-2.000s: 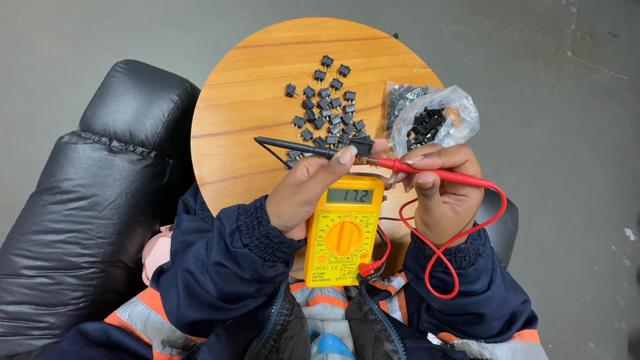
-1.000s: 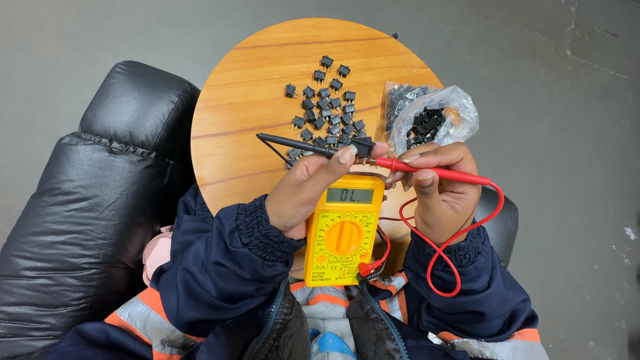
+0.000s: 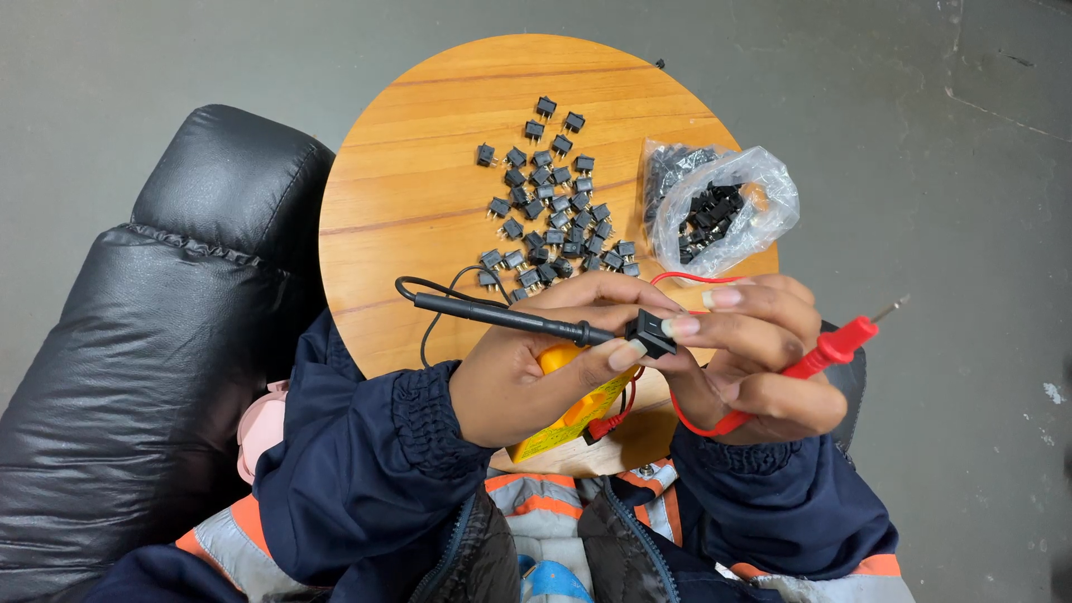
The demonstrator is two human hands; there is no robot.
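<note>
My left hand (image 3: 536, 377) grips a black test probe (image 3: 502, 315) and a small black rocker switch (image 3: 651, 334), the probe's front end right at the switch. Thumb and fingertip of my right hand (image 3: 754, 360) touch the other side of the switch. That hand also holds a red test probe (image 3: 833, 345), whose bare metal tip points up and right, away from the switch. Below the hands lies a yellow digital multimeter (image 3: 578, 410), tilted and partly covered; its display is hidden. A red lead plug (image 3: 600, 429) sits at its lower right.
Several black rocker switches (image 3: 557, 197) lie scattered on the round wooden table (image 3: 402, 167). At the table's right stands an open clear plastic bag (image 3: 766, 201) of more switches. A black padded armrest (image 3: 159, 335) is at the left, and a pink object (image 3: 262, 431) beside my left sleeve.
The red probe's tip has swung from the switch out to the right. My right fingertips have moved onto the switch. The multimeter's display, which changed from a number to "OL", is now covered.
</note>
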